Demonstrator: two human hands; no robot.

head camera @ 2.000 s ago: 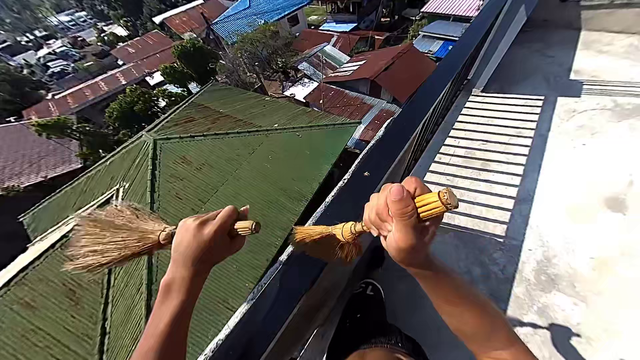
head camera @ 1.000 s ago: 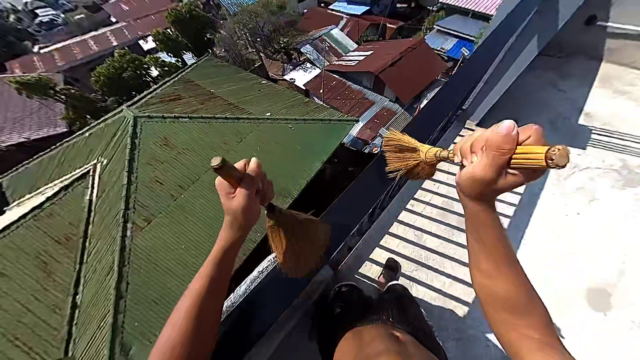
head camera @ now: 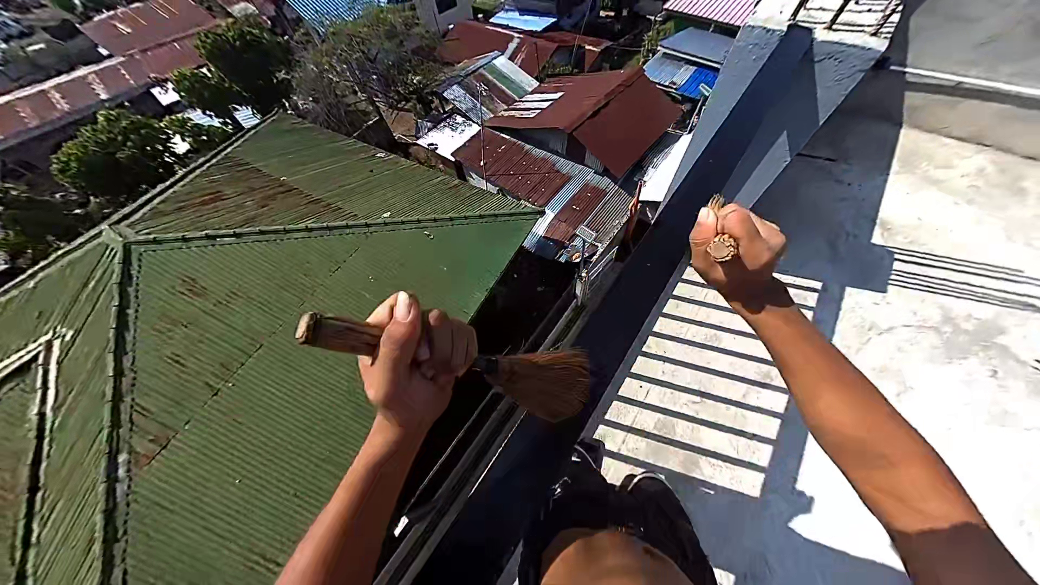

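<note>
My left hand (head camera: 414,357) is closed around the wooden handle of a short brush with brown fibre bristles (head camera: 546,383). The handle's end points left, and the bristles fan out to the right, over the dark top of the parapet. My right hand (head camera: 738,244) grips a second short brush (head camera: 721,248) with a yellowish bundled handle. Its round handle end faces the camera, and only a few bristle tips show above the fist, so most of that brush is hidden. Both hands are raised in the air, well apart.
A dark parapet (head camera: 642,305) runs diagonally beside my legs. Left of it lies a green corrugated roof (head camera: 268,390) at a lower level, with rusty roofs (head camera: 626,122) and trees beyond. To the right, a concrete floor (head camera: 934,390) carries striped railing shadows.
The left brush's bristles pointed left two seconds ago, then down, and now point right. The right brush has turned from lying sideways to end-on. Both hands still hold their brushes.
</note>
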